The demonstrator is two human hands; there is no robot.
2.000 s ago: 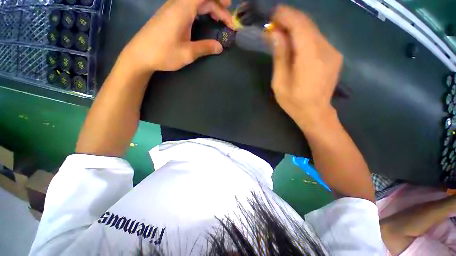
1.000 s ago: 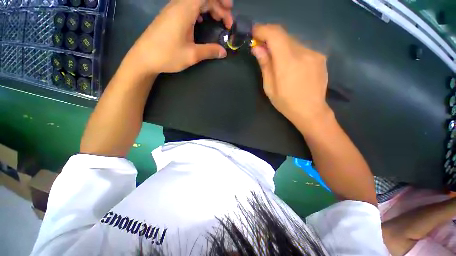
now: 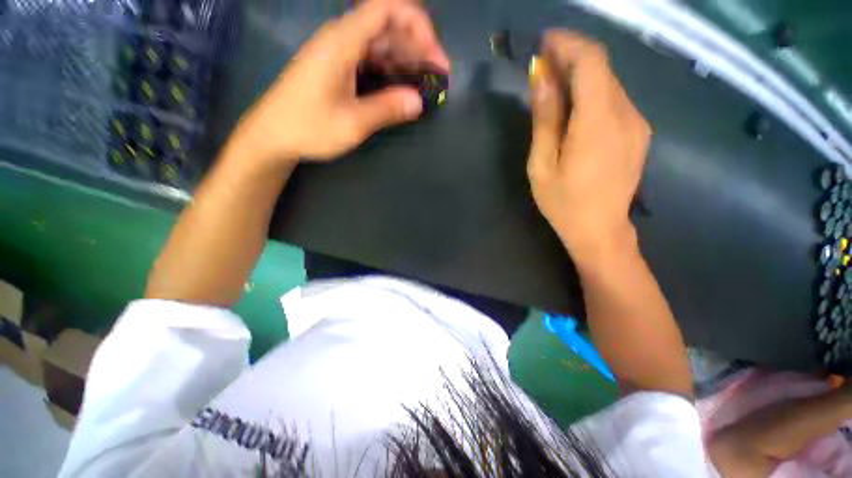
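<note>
My left hand (image 3: 341,89) is at the upper middle, with a small round black part (image 3: 433,88) with a yellow mark held between thumb and fingers. My right hand (image 3: 593,140) is to the right, apart from the part, and holds the two-faced mallet by its yellow shaft section (image 3: 537,67). The mallet's head is blurred and hard to make out. The dark grip end shows below the palm.
A clear blister tray (image 3: 65,103) with rows of black parts (image 3: 154,93) is at the left. Loose black parts (image 3: 831,271) stand at the right edge. A single black piece (image 3: 758,123) lies near the pale rail (image 3: 701,67). A person's pink sleeve (image 3: 757,411) is at lower right.
My right hand and the mallet have moved right, away from the black part. My left hand still holds the part, now slightly further right. The whole view has shifted a little and blurred.
</note>
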